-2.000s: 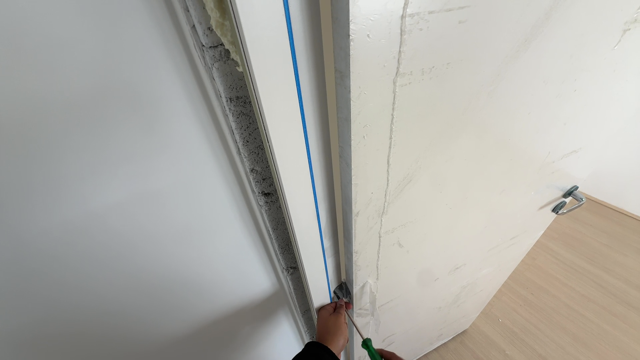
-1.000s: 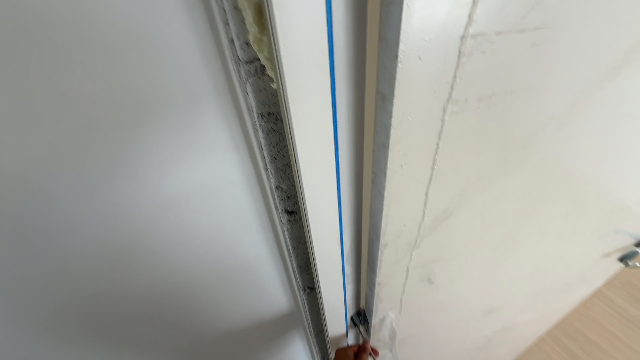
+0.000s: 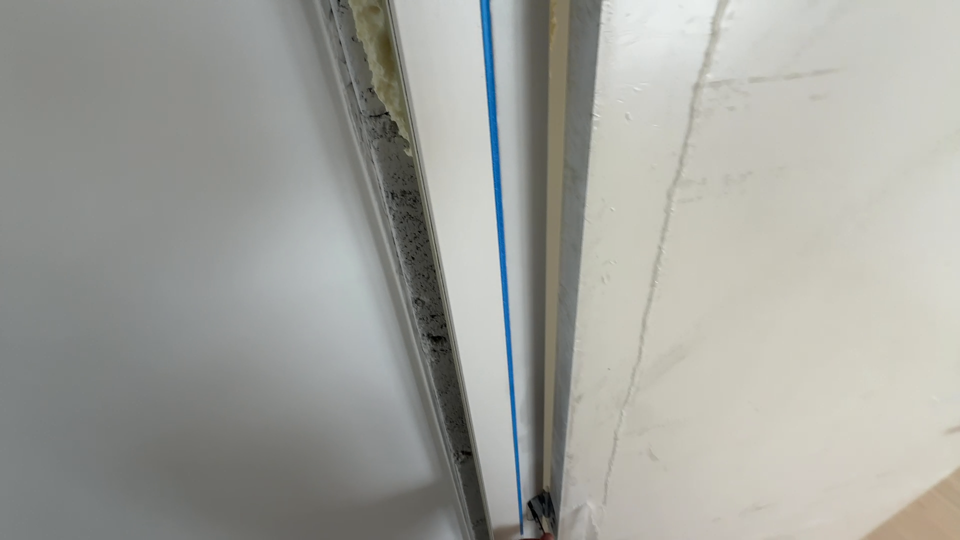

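At the bottom edge, fingertips [image 3: 538,536], apparently of my left hand, show beside a small dark metal hinge [image 3: 541,507] low in the gap between a white door frame [image 3: 457,225] and a white door [image 3: 750,315]. A thin pale piece touches the hinge; whether it is a tool shaft cannot be told. The rest of this hand is cut off, and my right hand is out of view. A narrow blue strip [image 3: 501,247] runs down the frame, ending just above the fingertips.
Left of the frame, a gap shows rough grey masonry [image 3: 420,262] and yellowish foam [image 3: 379,67]. A smooth white wall [image 3: 187,262] fills the left side. The door has a long rough line and scuffs. Wooden floor [image 3: 922,506] shows at the lower right.
The view has shifted, so the hands sit lower. The green-handled screwdriver and the right hand, seen two seconds ago, are out of view, as is the door handle.
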